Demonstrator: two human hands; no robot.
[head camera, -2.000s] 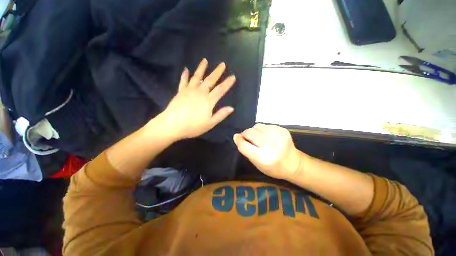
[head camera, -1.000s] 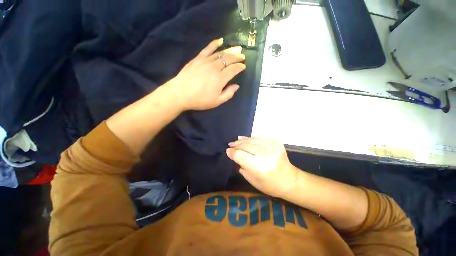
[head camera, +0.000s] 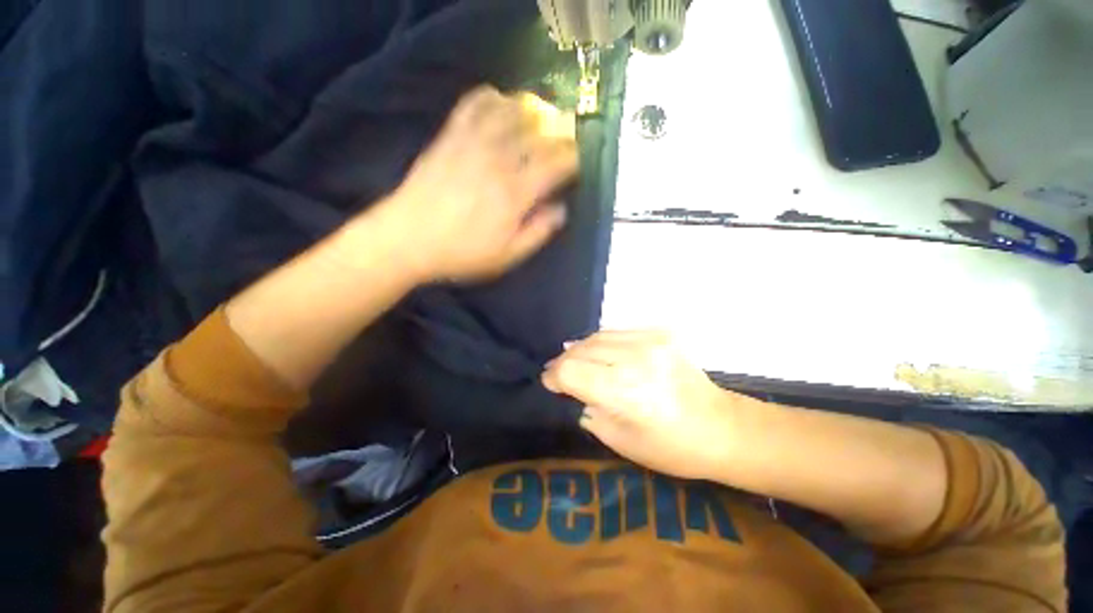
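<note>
The dark garment (head camera: 276, 144) covers the left of the machine table and hangs over its front edge towards the lap. Its edge runs under the brassy presser foot (head camera: 589, 93), below the machine head (head camera: 590, 22). My left hand (head camera: 491, 186) lies on the cloth just left of and below the foot, blurred, fingers bent; whether it pinches cloth is unclear. My right hand (head camera: 647, 395) is at the table's front edge, its fingertips closed on the garment's edge.
A black smartphone (head camera: 861, 84) lies on the machine bed (head camera: 731, 287). Blue-handled thread snips (head camera: 1016, 230) lie at the right, near a pale object (head camera: 1031, 96). A round disc (head camera: 651, 121) is right of the foot. A pale piece (head camera: 36, 395) shows in the pile at far left.
My left hand moved up towards the foot, then its fingers bent. My right hand moved slightly down and stays at the garment's edge. The machine head came into view as the camera view shifted.
</note>
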